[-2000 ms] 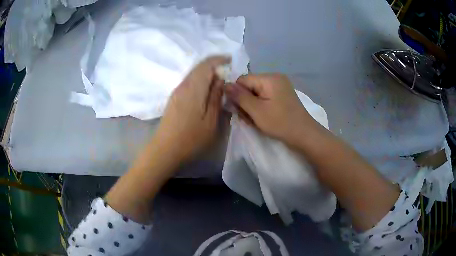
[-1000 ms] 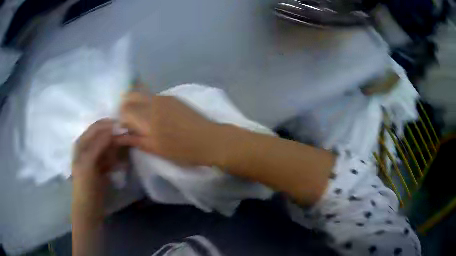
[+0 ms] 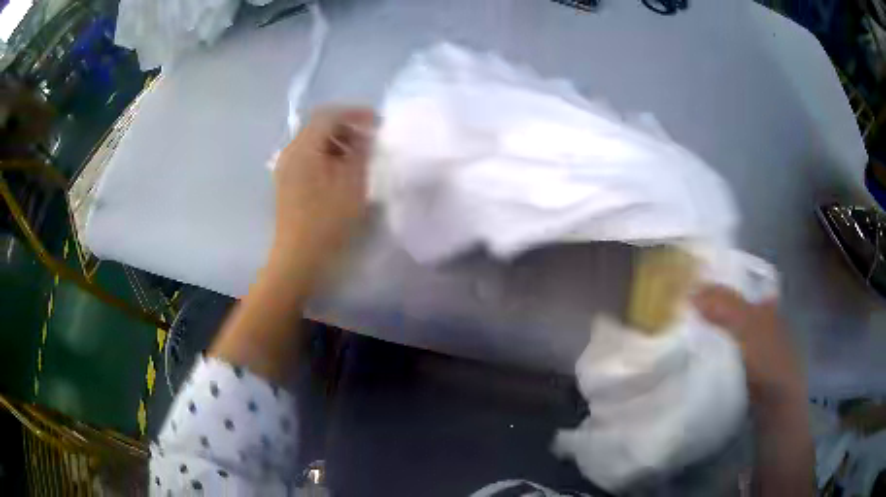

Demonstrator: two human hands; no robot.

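A white fabric bundle spreads across the middle of the table, its right end gathered and a lower part hanging over the near edge. A tan or yellowish piece, possibly a ticket, shows at the gathered part. My right hand, blurred and partly cut off below, grips the gathered cloth beside it. My left hand is at the bundle's left edge with curled fingers; blur hides whether it grips the cloth. A narrow white strip runs down to beside my left hand.
The grey padded table lies beneath. More white pieces are at the far left. The iron is cut off at the right edge. Small dark loops, possibly snips, lie at the far edge. White cloth shows at the lower right.
My hands were close together at the knot; now they are wide apart. The right hand has moved right with the gathered cloth, the bundle stretches between them, and the tan piece shows. The view has shifted.
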